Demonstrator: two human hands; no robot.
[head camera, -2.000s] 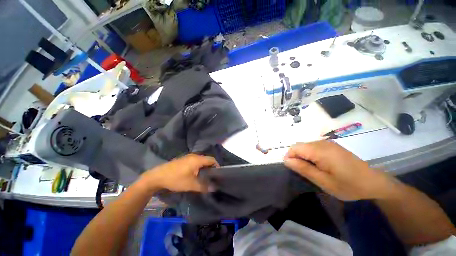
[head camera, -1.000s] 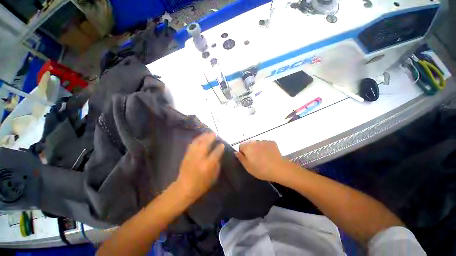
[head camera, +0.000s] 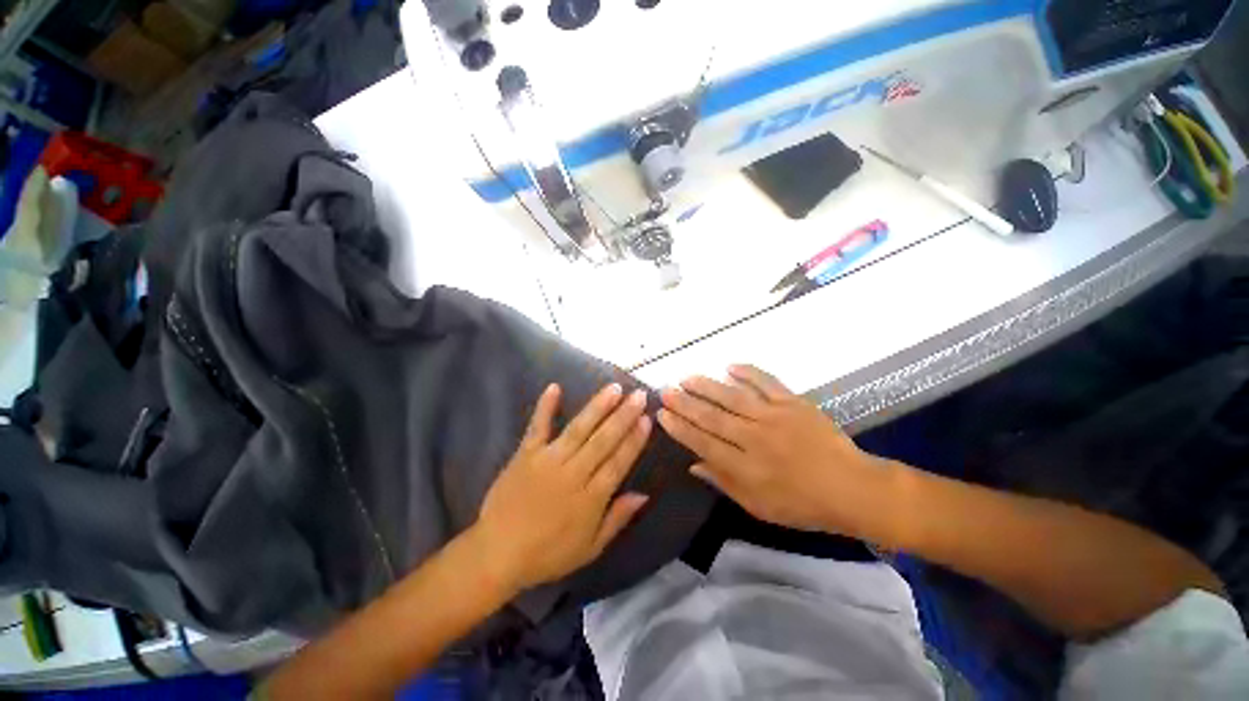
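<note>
A large dark grey garment (head camera: 411, 397) with pale topstitching lies bunched on the white machine table and hangs over its front edge. My left hand (head camera: 569, 486) lies on the garment with its fingers spread. My right hand (head camera: 767, 445) lies beside it, fingers stretched out and pressing near the garment's right edge. The fingertips of both hands nearly meet. The presser foot (head camera: 669, 271) of the white sewing machine (head camera: 877, 103) is above and beyond the hands, with no cloth under it.
Pink and blue thread snips (head camera: 838, 256) lie on the table near a black pad (head camera: 805, 174). A white rod (head camera: 945, 189) and black round knob (head camera: 1027, 196) are at right. Green and yellow scissors (head camera: 1192, 158) lie far right. A red stool (head camera: 103, 175) stands upper left.
My hands have stopped pinching the cloth edge and now lie flatter, fingers extended, on the garment. The garment has moved left and down towards the table's front. The view has shifted closer to the machine.
</note>
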